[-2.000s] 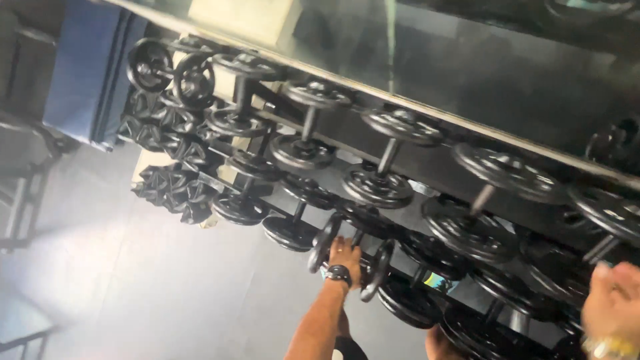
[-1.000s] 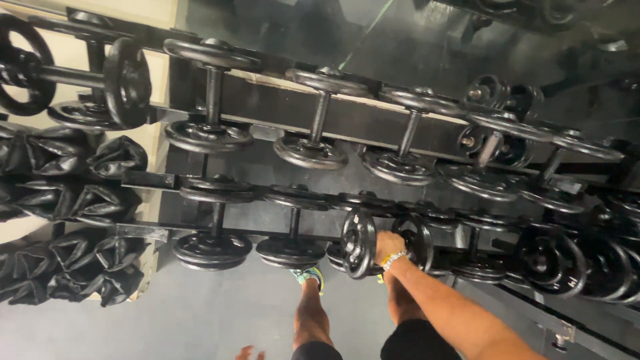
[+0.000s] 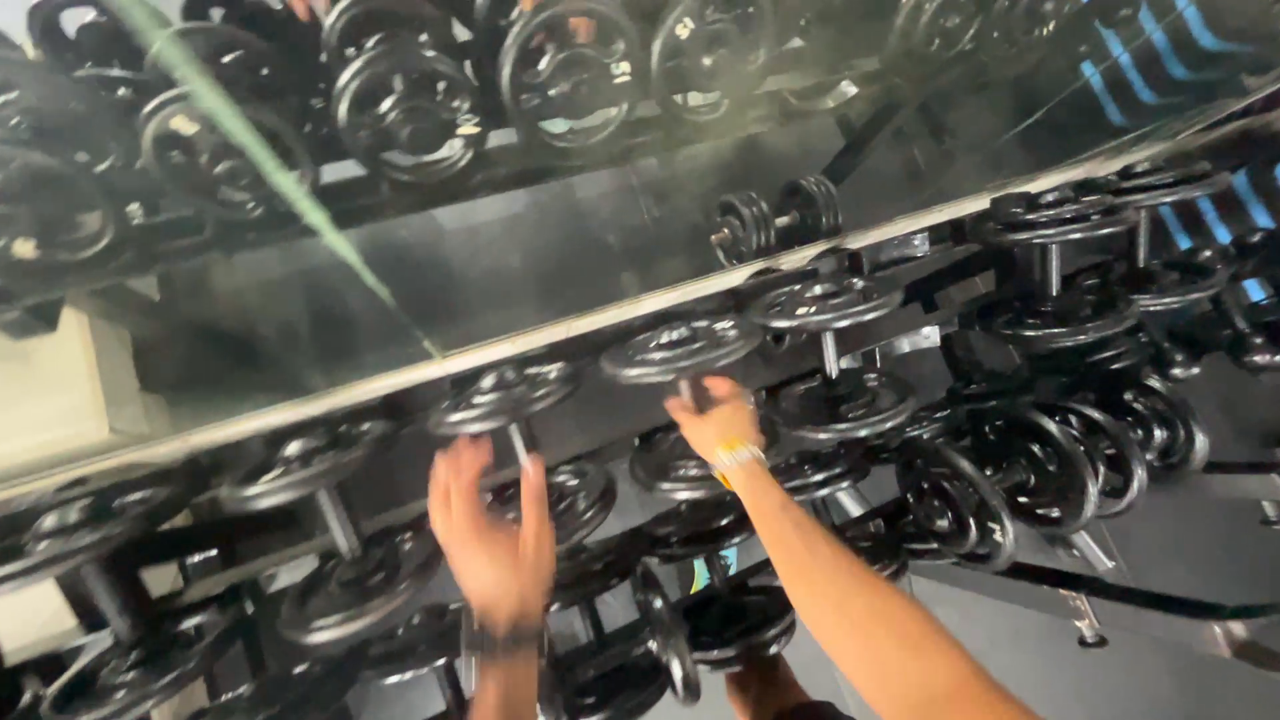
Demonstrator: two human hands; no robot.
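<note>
My left hand (image 3: 490,540), with a dark watch at the wrist, reaches up with fingers apart, just below the upper plate of a black dumbbell (image 3: 507,397) on the rack's top row. Its fingertips are beside the bare metal handle; no grip is plain. My right hand (image 3: 717,420), wearing a yellow and silver bracelet, is at the handle of the neighbouring dumbbell (image 3: 682,349), under its upper plate. The fingers are curled near that handle, but blur hides whether they close on it. Another upright dumbbell (image 3: 830,303) stands just right of my right hand.
More dumbbells (image 3: 340,590) fill both rows of the rack. Behind the top row runs a mirror with a pale lower edge (image 3: 560,330), reflecting plates and hands. A black rack rail (image 3: 1120,595) extends at the lower right above the grey floor (image 3: 950,640).
One second ago my right hand was on a lower-row dumbbell and my left hand was low, at the frame's bottom edge. Both hands are now at the top row. The view has shifted strongly.
</note>
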